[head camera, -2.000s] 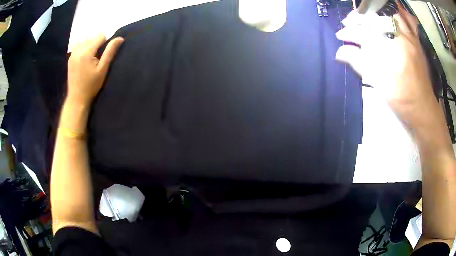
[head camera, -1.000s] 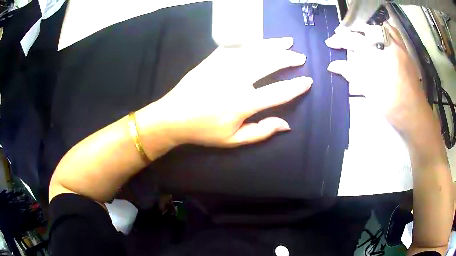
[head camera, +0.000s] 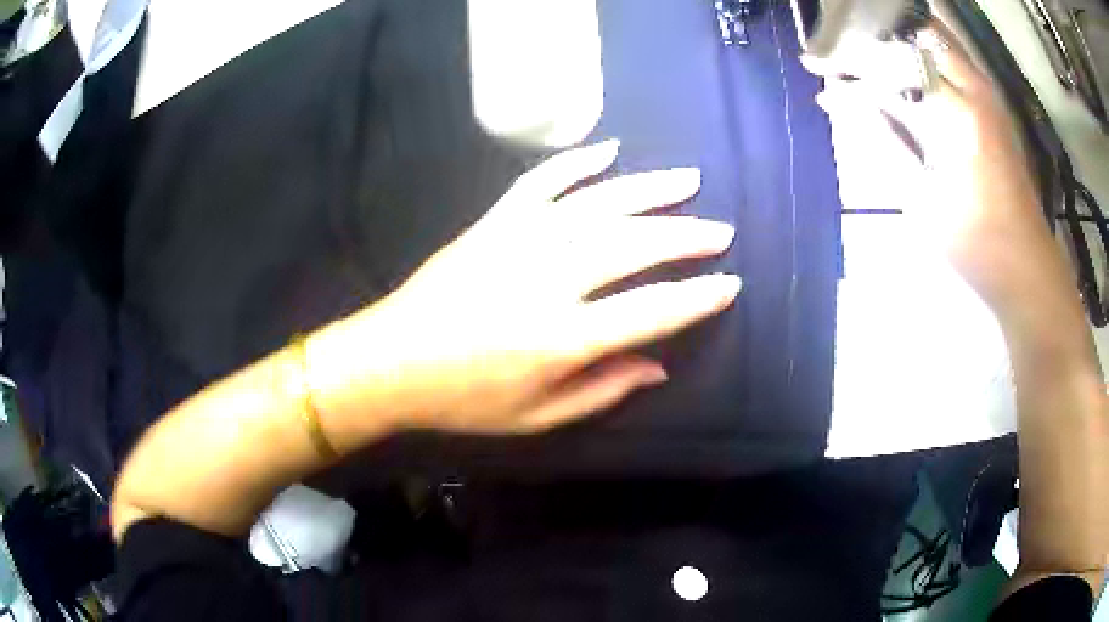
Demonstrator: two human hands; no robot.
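A large dark garment piece (head camera: pixel 401 158) covers much of the table and looks blue under the lamp. A pale line runs along its right border. My left hand (head camera: pixel 572 292) lies flat on the cloth with its fingers apart, pointing right. My right hand (head camera: pixel 936 158) is at the cloth's right edge beside the machine head (head camera: pixel 851 30); it is overexposed and partly behind the head, so its grip is unclear. The presser foot (head camera: pixel 733 22) shows at the top edge, left of my right hand.
A white rounded machine part (head camera: pixel 535 73) stands over the cloth at top centre. The white table (head camera: pixel 912 352) shows at right. Thin metallic tools (head camera: pixel 1068 43) lie at top right. Dark cloth hangs at left. A white object (head camera: pixel 304 529) is at bottom left.
My left hand has come from the cloth's upper left edge onto its middle, then slid down slightly. The cloth's right edge has shifted a little left. My right hand stays beside the machine head.
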